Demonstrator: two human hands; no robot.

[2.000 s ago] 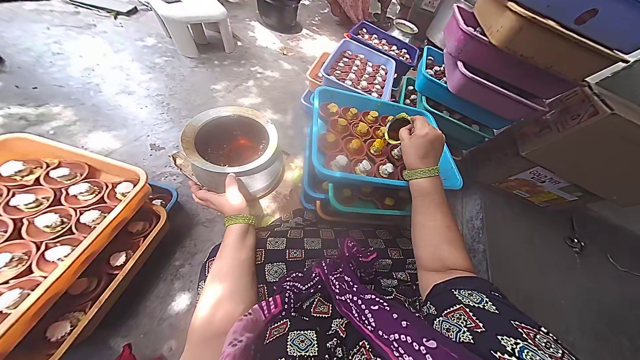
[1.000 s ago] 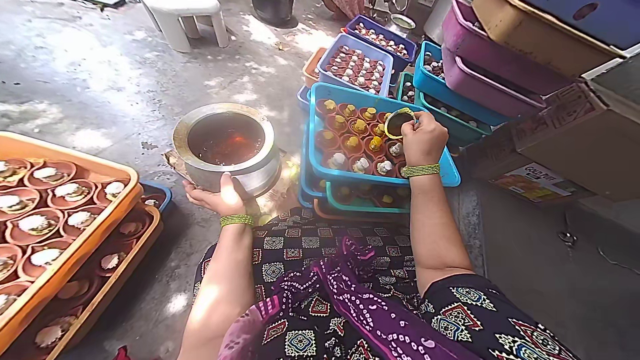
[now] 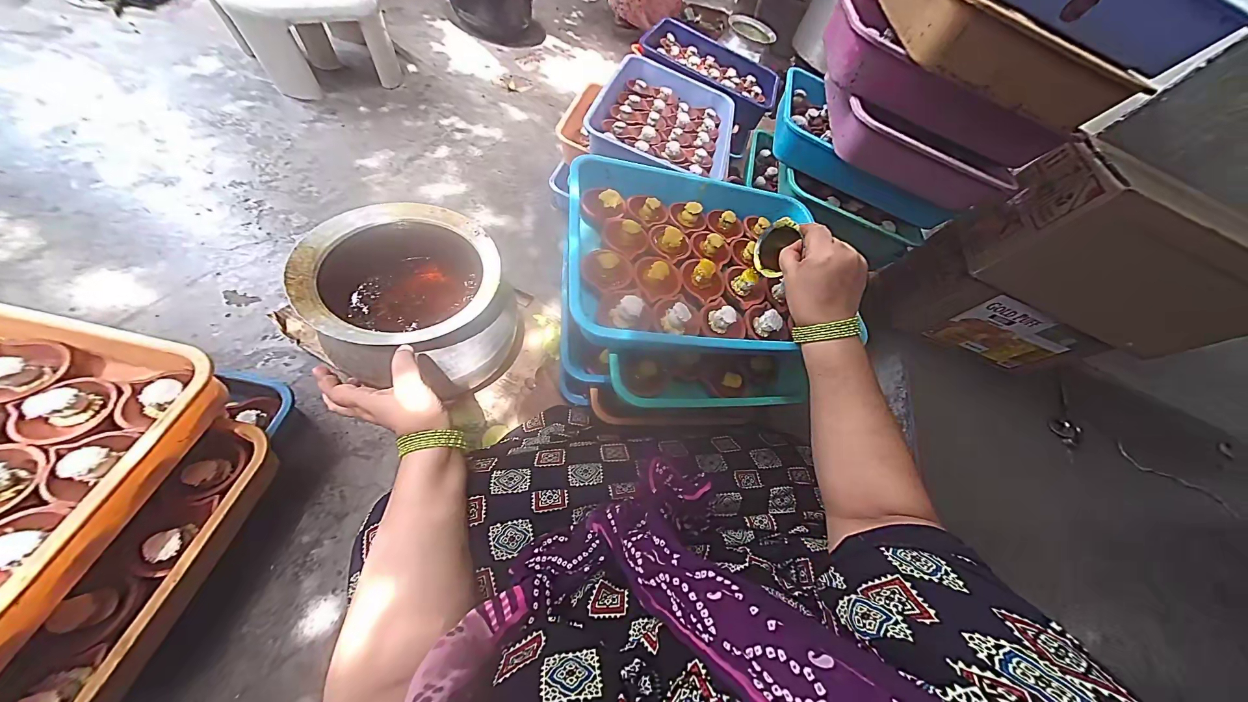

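My left hand supports the near side of a wide-rimmed metal pot with reddish-brown liquid inside. Between the fingers of my right hand is a small dark cup with a yellow-smeared rim, tilted over the right side of a light-blue plastic tray. Rows of small clay cups fill this tray. The white tufts in most of them are coated yellow, while those in the nearest row, such as the tuft in one clay cup, are white. The tray rests on other stacked trays.
Orange trays of clay cups with white tufts stand at the left. Beyond the blue tray are a lavender tray and further filled trays. Stacked purple tubs and a cardboard box stand at the right. A white plastic stool is at the back.
My right hand has moved slightly with the small cup over the tray, and the cup's opening shows more. My left hand stays at the pot.
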